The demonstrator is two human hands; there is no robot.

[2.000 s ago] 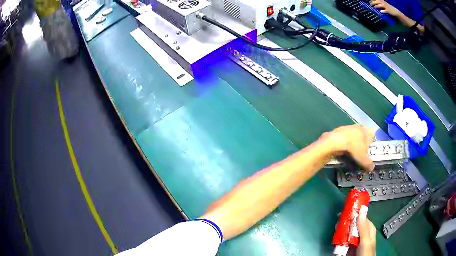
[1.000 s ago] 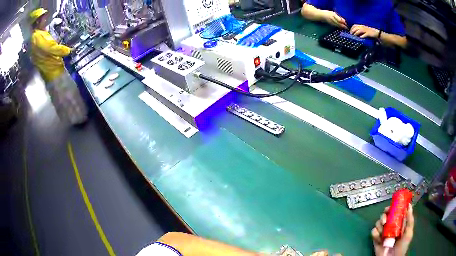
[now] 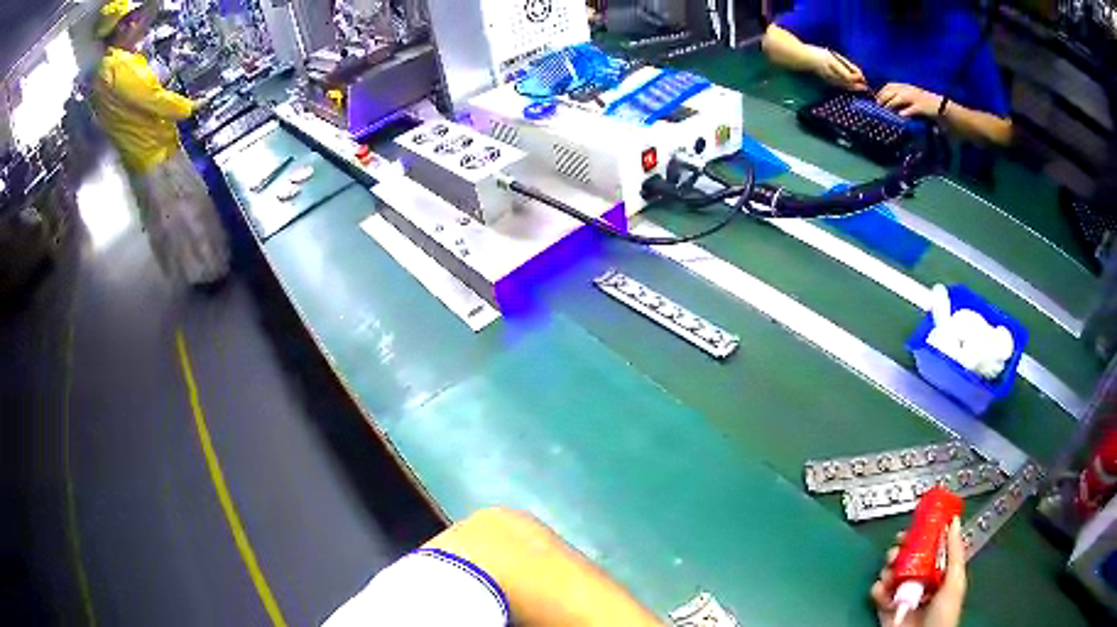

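My right hand (image 3: 941, 593), at the lower right, holds a red glue bottle (image 3: 930, 539) with its white nozzle pointing down. My left forearm (image 3: 527, 566) enters at the bottom; my left hand is cut off by the lower edge. The end of a light-bar module (image 3: 703, 611) shows at the bottom edge; what holds it is hidden. Several light bars (image 3: 887, 465) lie on the green mat behind and beside the bottle. Another light bar (image 3: 666, 314) lies alone on the mat, clear of the white box with the purple glow.
The white curing unit (image 3: 551, 251), with a black cable, stands at the upper middle. A blue bin (image 3: 968, 355) holds white pieces. A person in blue (image 3: 900, 49) works over a black perforated tray (image 3: 857, 127). A person in yellow (image 3: 145, 116) stands in the left aisle.
My left hand moved from the bars at the right down out of the frame. The lone light bar has moved out from under the purple-glowing box. The red bottle now tilts nozzle-down, lower left.
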